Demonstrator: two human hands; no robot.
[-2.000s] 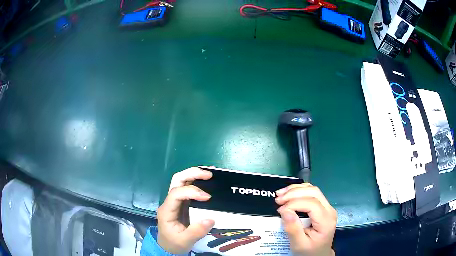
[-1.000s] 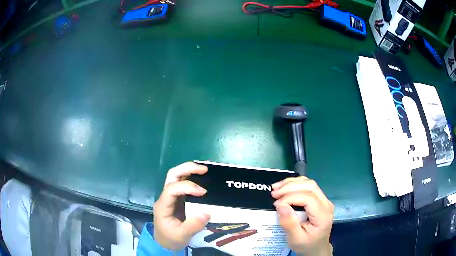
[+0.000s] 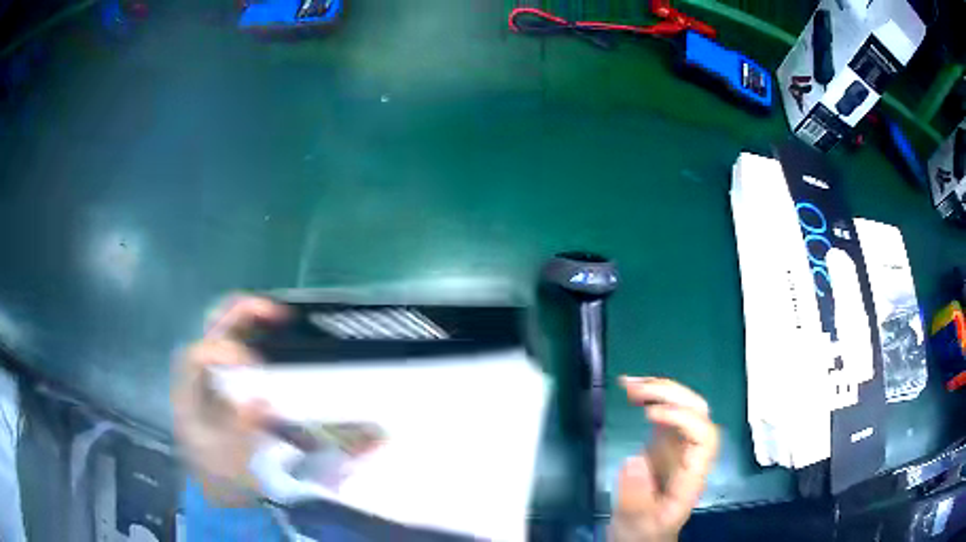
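A retail carton (image 3: 445,423) with a black end flap and white printed face is blurred at the lower middle. My left hand (image 3: 228,397) grips its left end, also blurred. My right hand (image 3: 673,455) is off the carton to its right, fingers apart and curved, holding nothing. A black barcode scanner (image 3: 583,277) lies on the green mat (image 3: 424,180), between the carton and my right hand, its handle towards me.
A flat carton stack (image 3: 771,318) lies at right beside a printed sheet (image 3: 892,307). Battery testers, one blue (image 3: 727,70) with a red lead, and an upright carton (image 3: 847,69) stand along the far side. Plastic-wrapped cartons (image 3: 138,487) show below the bench edge at left.
My right hand has let go of the carton and opened. My left hand has moved left with the carton. The view has shifted, and the scanner still lies on the mat.
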